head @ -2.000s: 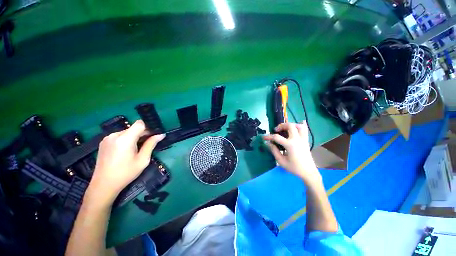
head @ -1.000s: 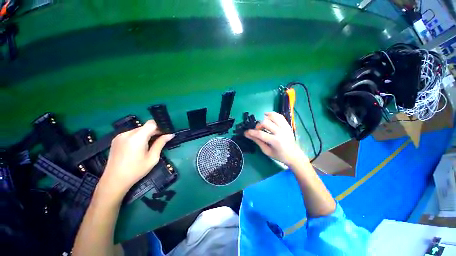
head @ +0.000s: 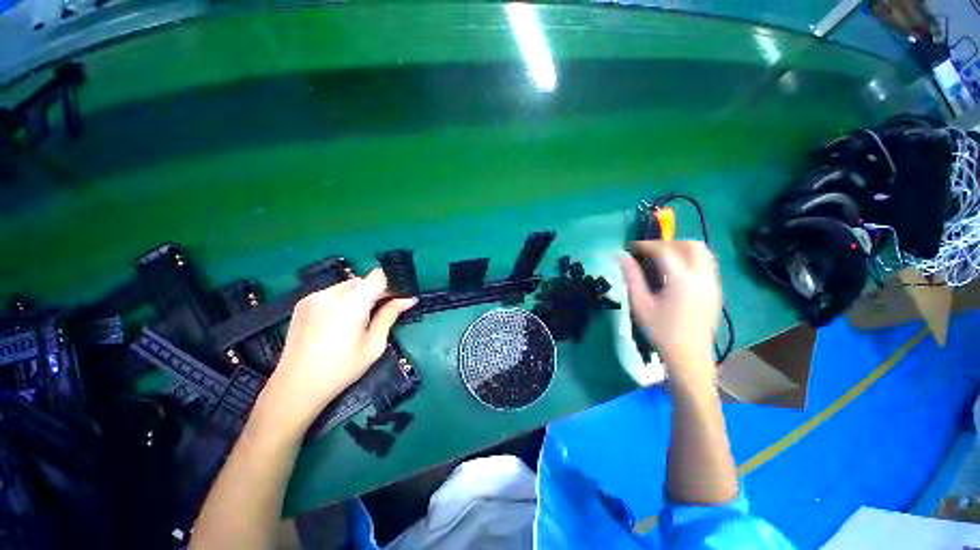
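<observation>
My left hand (head: 342,328) grips the left end of a black three-pronged bracket (head: 473,292), its prongs pointing away from me. My right hand (head: 677,295) is blurred and lies over the orange and black electric screwdriver (head: 664,223); whether its fingers have closed on the tool cannot be told. The round screw dish (head: 507,359) lies just below the bracket, with dark screws in its lower right part. A heap of small black clips (head: 575,301) lies right of the bracket's end.
More black brackets (head: 177,360) are piled at left, with a few small clips (head: 378,432) near the bench edge. A dark bracket (head: 43,102) lies far upper left. A black bulk with white wires (head: 827,226) is at right. A cardboard carton (head: 768,367) stands beside the bench (head: 430,473).
My right hand has moved from the screwdriver area to the clip heap, then back right over the screwdriver. My left hand still holds the bracket. The whole view has shifted.
</observation>
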